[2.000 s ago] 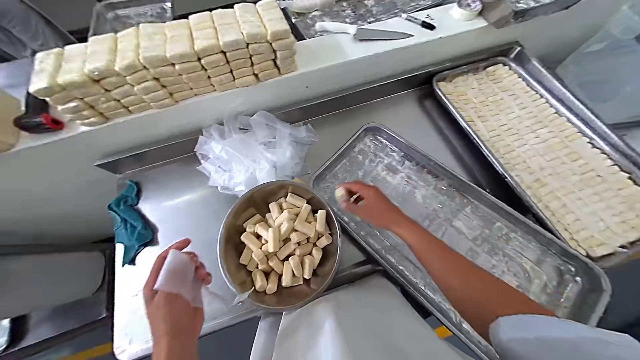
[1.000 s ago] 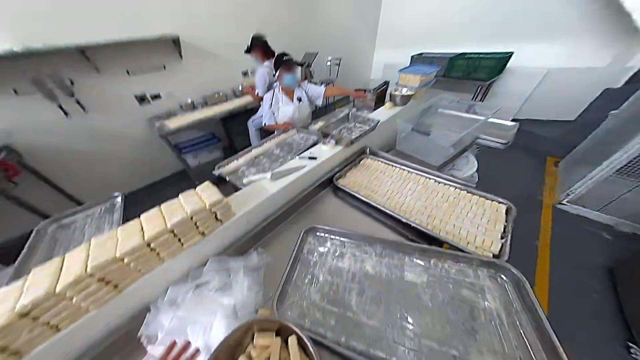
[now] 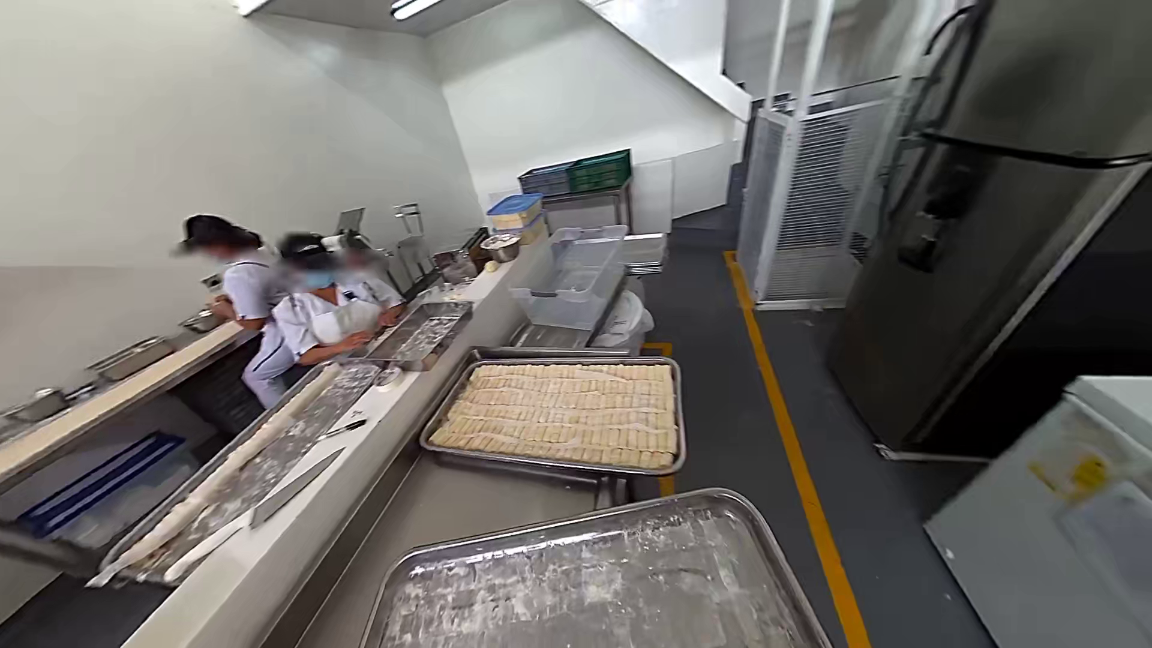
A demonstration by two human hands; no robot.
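Neither of my hands shows in the head view at this moment. At the bottom, a metal sheet tray dusted with flour lies on the steel table. Beyond it rests a second metal tray, filled with closely laid rows of small pale dough pieces. A knife with a white handle lies on the white ledge to the left, with a small black-handled tool farther along.
Two people in white work behind the ledge, beside a floured tray with a long dough roll. A clear plastic bin stands past the filled tray. To the right are a yellow floor line, a steel refrigerator and a white appliance.
The view has swung up and to the right. My hands, the bowl of dough pieces, the plastic bags and the stacked dough blocks have left the view.
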